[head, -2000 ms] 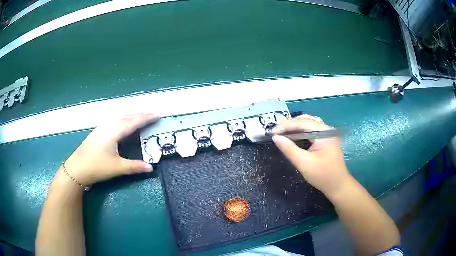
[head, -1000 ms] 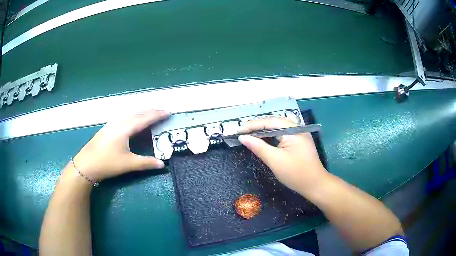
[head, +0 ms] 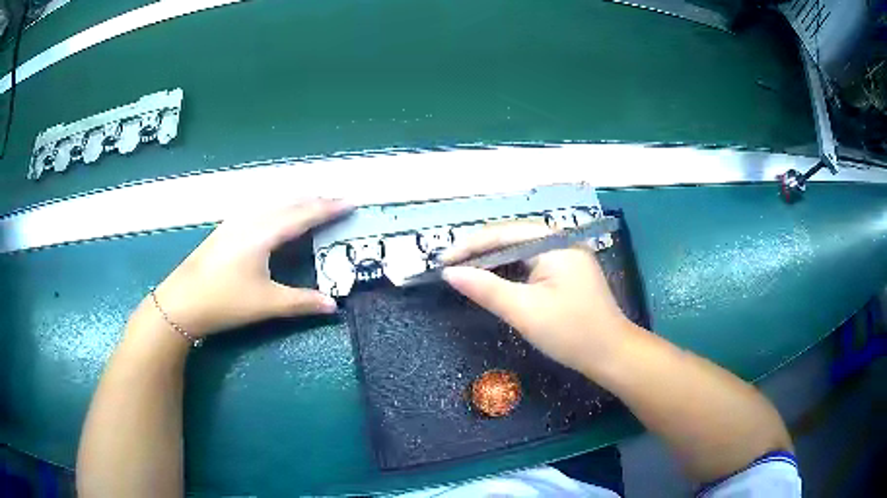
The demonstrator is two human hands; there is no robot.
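Observation:
A silver-grey fixture strip (head: 467, 212) lies along the back edge of a black mat (head: 418, 389), with dark and silver ring parts in its scalloped nests. My left hand (head: 238, 267) grips the strip's left end between thumb and fingers. My right hand (head: 545, 292) holds grey tweezers (head: 545, 245) like a pen, their tips low at the strip's front edge near the second nest from the left. My right fingers hide part of the strip's middle. A round copper-coloured heap of tiny parts (head: 496, 393) lies on the mat, with loose specks around it.
Another fixture strip (head: 109, 132) lies on the green belt (head: 418, 78) at the upper left. A white metal rail (head: 243, 185) runs between the belt and the green worktop (head: 272, 389). A post with a round metal knob (head: 792, 185) stands at the right, beside machinery.
My right hand and the tweezers have moved left along the strip, from the rightmost nest to near the second from left. The other strip has moved right on the belt, further into view.

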